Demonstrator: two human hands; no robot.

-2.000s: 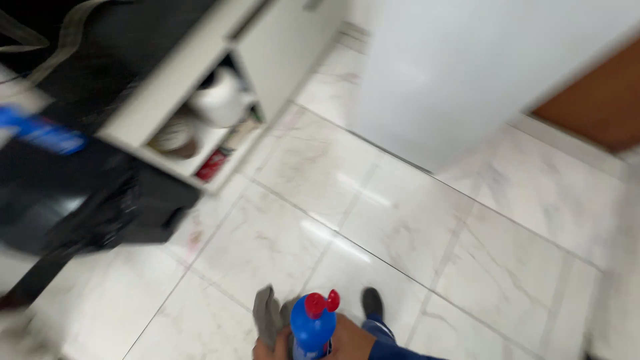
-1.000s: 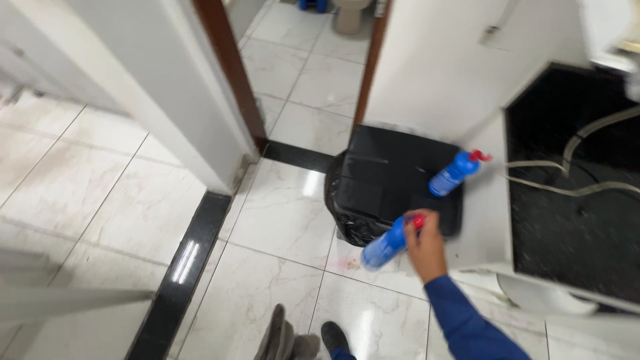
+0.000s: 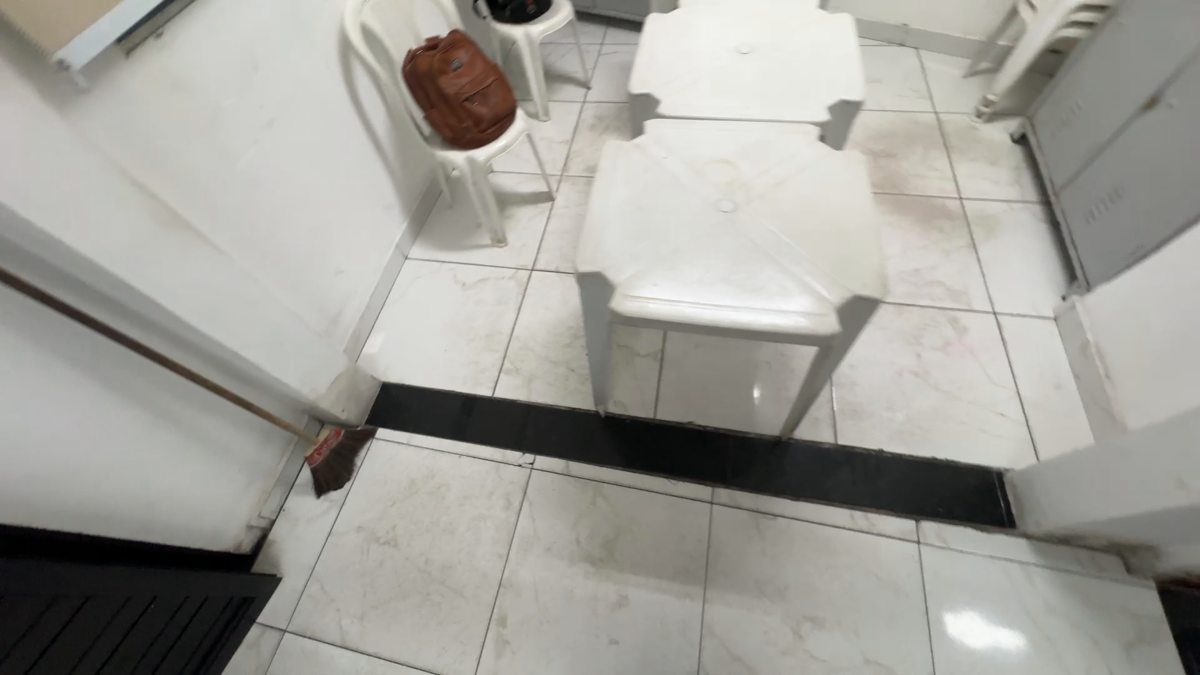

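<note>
Neither my left hand nor my right hand shows in the head view, so what they hold or touch is hidden. In front of me stands a white plastic table, just beyond a black stone threshold strip in the floor. A second white plastic table stands behind it. To the left, a brown leather backpack rests on a white plastic chair. A broom leans at the lower left, its bristles on the tiles by the wall corner.
Grey metal lockers line the right side. Stacked white plastic chairs stand at the back right. A white stool bears a black item. A black slatted panel fills the lower left corner.
The view has swung to another part of the rooms. One second ago a hand held a blue bottle with a red top near a black bin; both are now out of view.
</note>
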